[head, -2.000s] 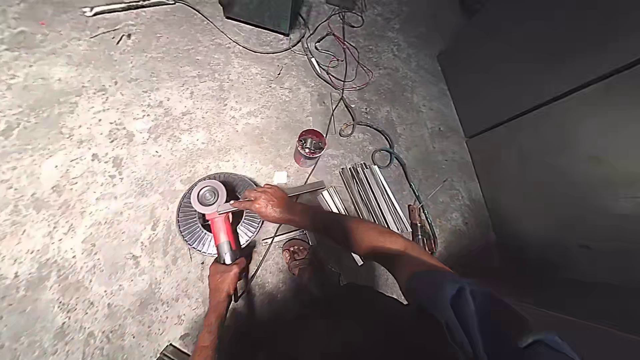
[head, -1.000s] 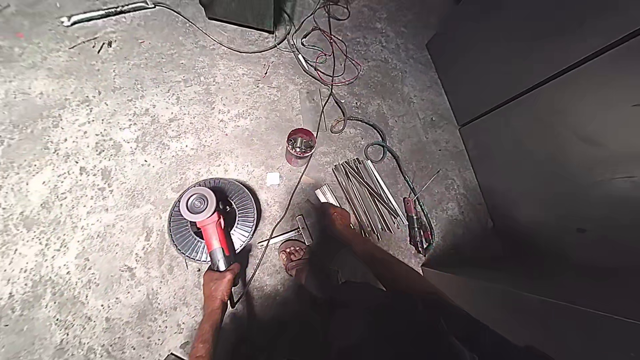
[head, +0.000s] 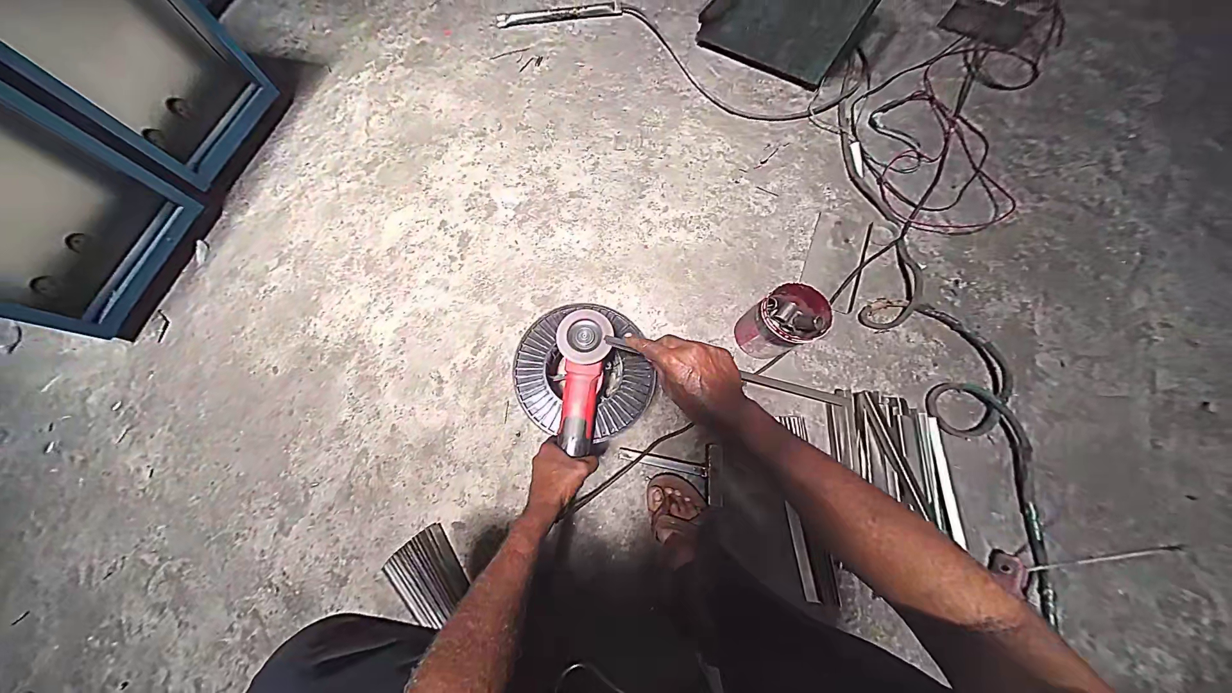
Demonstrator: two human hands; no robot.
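My left hand (head: 561,478) grips the rear of a red angle grinder (head: 579,385), whose round disc (head: 584,335) faces up. The grinder lies over a round, ribbed, dark ring-shaped piece (head: 534,371) on the floor. My right hand (head: 695,377) is closed on a flat metal strip (head: 791,387); its near end meets the disc's right edge, and the rest runs out to the right behind the hand. Whether the disc spins cannot be told.
A red can of metal pieces (head: 756,332) stands right of the ring. Metal strips (head: 871,448) lie beyond my right forearm, more strips (head: 428,577) at lower left. Cables (head: 996,385) wind along the right. Blue-framed panels (head: 226,125) stand upper left; a dark box (head: 784,34) is at the top.
My right hand has moved from the strips on the floor back to the grinder's disc, with a strip in it. My left hand still holds the grinder. The view has swung left.
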